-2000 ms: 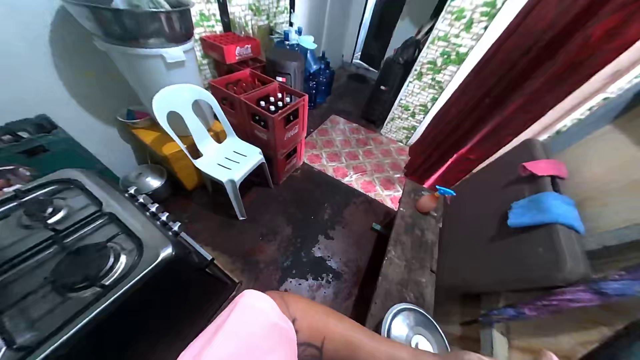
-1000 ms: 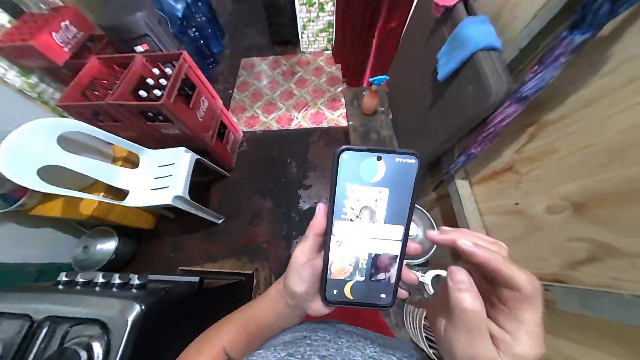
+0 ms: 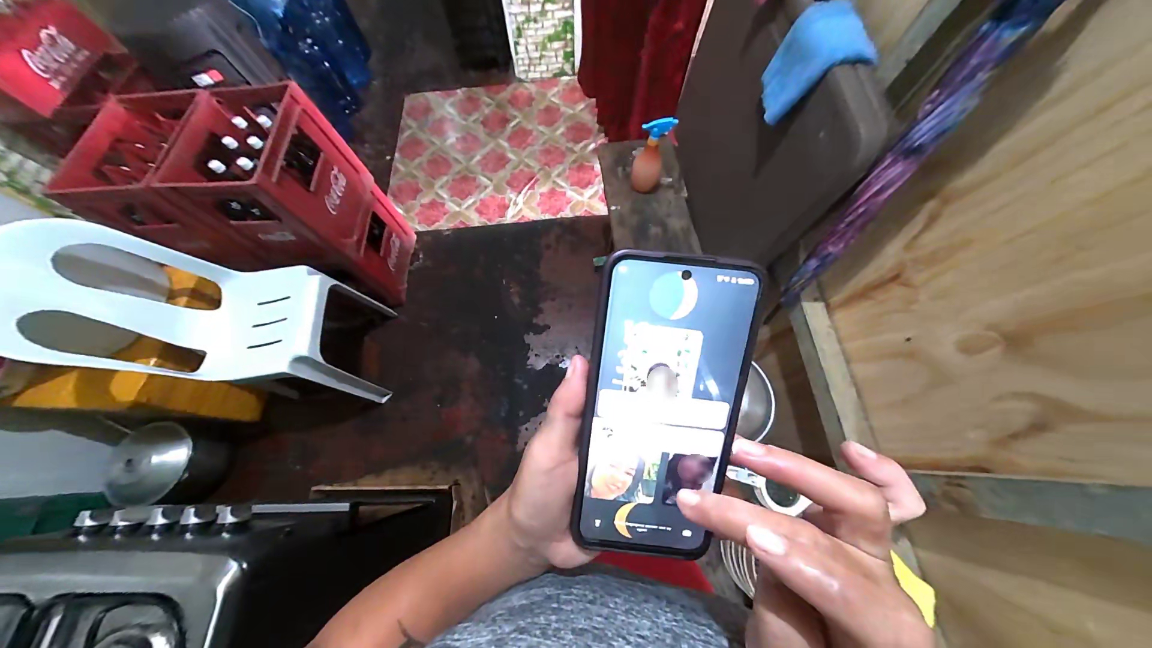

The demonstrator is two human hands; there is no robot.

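A smartphone in a dark case [image 3: 668, 405] is upright in front of me with its screen lit. My left hand [image 3: 549, 477] holds it from the left side and from behind, the thumb along the left edge. My right hand [image 3: 819, 531] is at the phone's lower right, fingers apart, with one fingertip over or on the lower part of the screen; contact cannot be told. Nothing is held in the right hand. Behind the phone, a metal lid or pot [image 3: 756, 402] is partly hidden.
At left are a white plastic chair [image 3: 261, 319], red bottle crates [image 3: 270, 171] and a gas stove [image 3: 117, 585]. A spray bottle [image 3: 646, 169] stands on a wooden bench [image 3: 661, 216]. A plywood wall [image 3: 1008, 297] is at right; a patterned floor mat [image 3: 499, 153] lies ahead.
The phone was not visible two seconds ago; one second ago it was in my left hand. My right fingers have come to the lower screen. The view has turned and tilted down.
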